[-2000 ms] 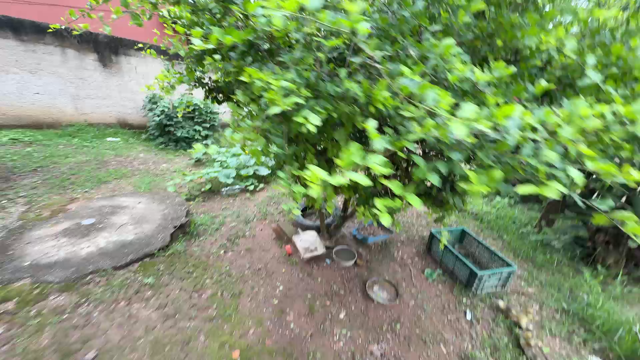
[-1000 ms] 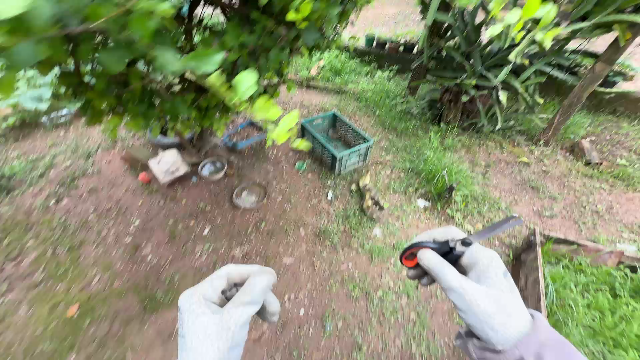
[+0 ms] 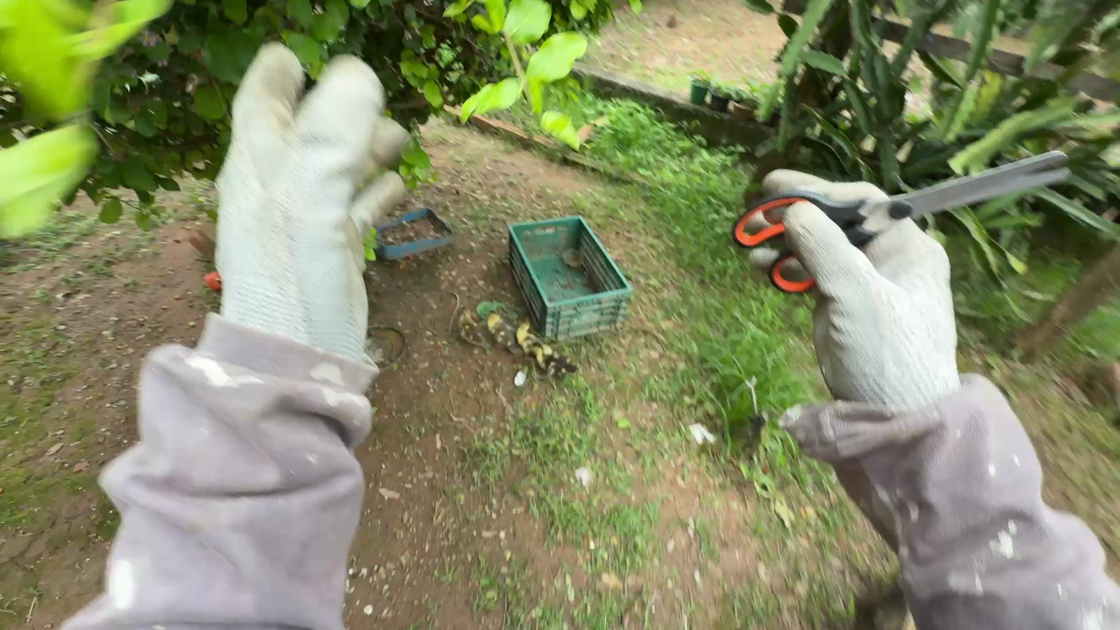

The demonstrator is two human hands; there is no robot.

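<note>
My left hand (image 3: 297, 201), in a white knitted work glove, is raised at the left among the leafy branches (image 3: 210, 87), its fingers pointing up and apart. No object shows in it. At the right, my gloved right hand (image 3: 862, 289) grips a pair of scissors (image 3: 971, 188) by the black and orange handles. The grey blades point to the right and lie close together. Nearer the camera, blurred leaves (image 3: 44, 166) hang at the left edge, and a leafy twig (image 3: 529, 70) hangs at the top middle.
On the ground stand a green plastic crate (image 3: 586, 317) and a blue tray (image 3: 416, 248). Several dark and yellow ducklings (image 3: 525, 341) are beside the crate. A cactus-like plant (image 3: 884, 105) grows at the upper right, near a low kerb (image 3: 647, 96) with small pots (image 3: 700, 92).
My left hand has risen from low in the view to the branches, its fingers now extended. My right hand, still holding the scissors, is higher. The view has turned right since the earliest frame.
</note>
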